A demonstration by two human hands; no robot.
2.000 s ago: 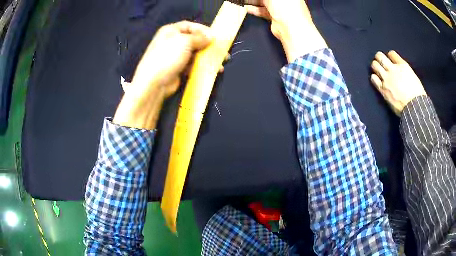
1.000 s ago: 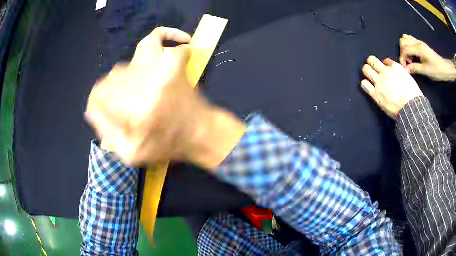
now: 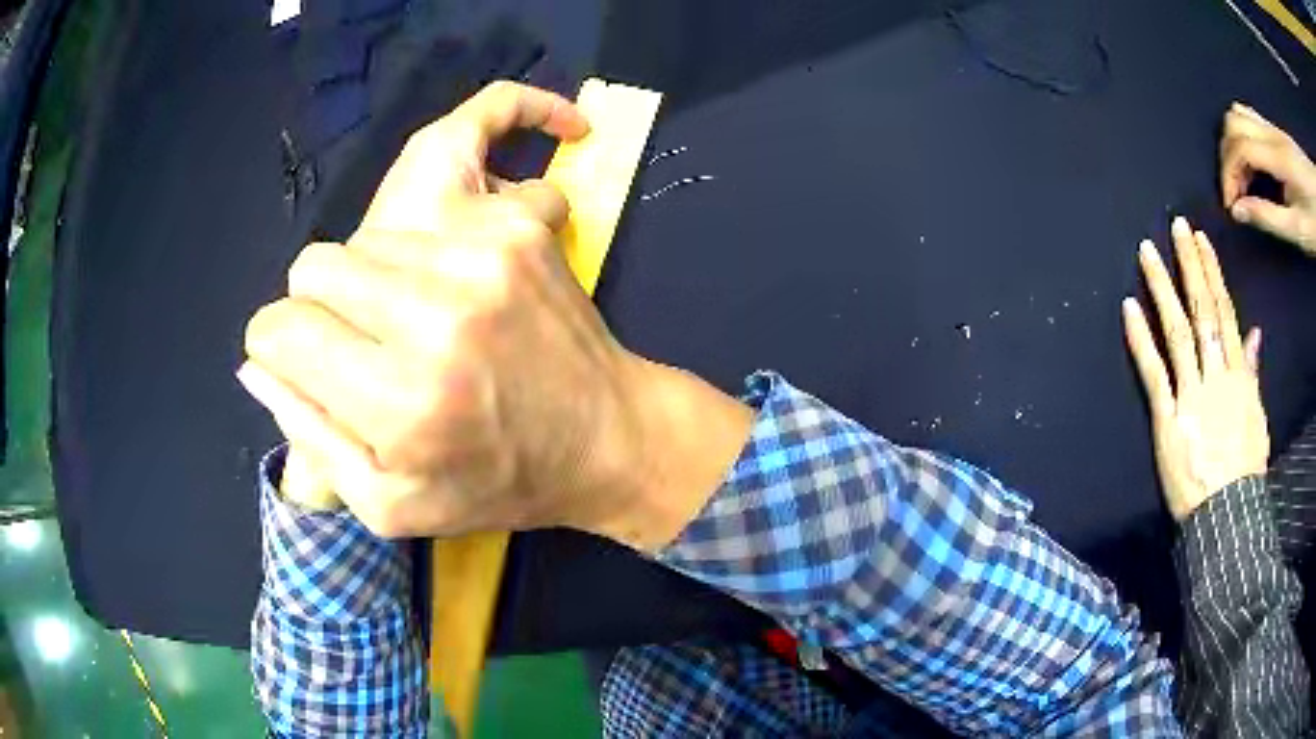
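A long yellow template (image 3: pixel 615 166) lies slanted, its pale upper end on the dark cloth and its lower end past the table's front edge. Its middle is hidden behind my hands. My left hand (image 3: pixel 459 162) grips the template near its upper end with thumb and finger; its palm and wrist are mostly covered. My right hand (image 3: pixel 448 375) crosses over my left hand and wrist, back of the hand up and fingers curled. Whether it holds anything is hidden. Dark navy cloth beside the template blends into the cover.
The dark-covered table (image 3: pixel 808 289) has pale threads and specks right of the template. Another person's hand (image 3: pixel 1209 390) lies flat at right, with a second hand (image 3: pixel 1270 176) above it. Creased navy cloth (image 3: pixel 347 72) and a white label (image 3: pixel 284 10) are at top left. Yellow strips show at top right.
My right hand has come from the template's upper end down and left, across my left hand. The template shifted left and down. The other person's second hand has appeared at right.
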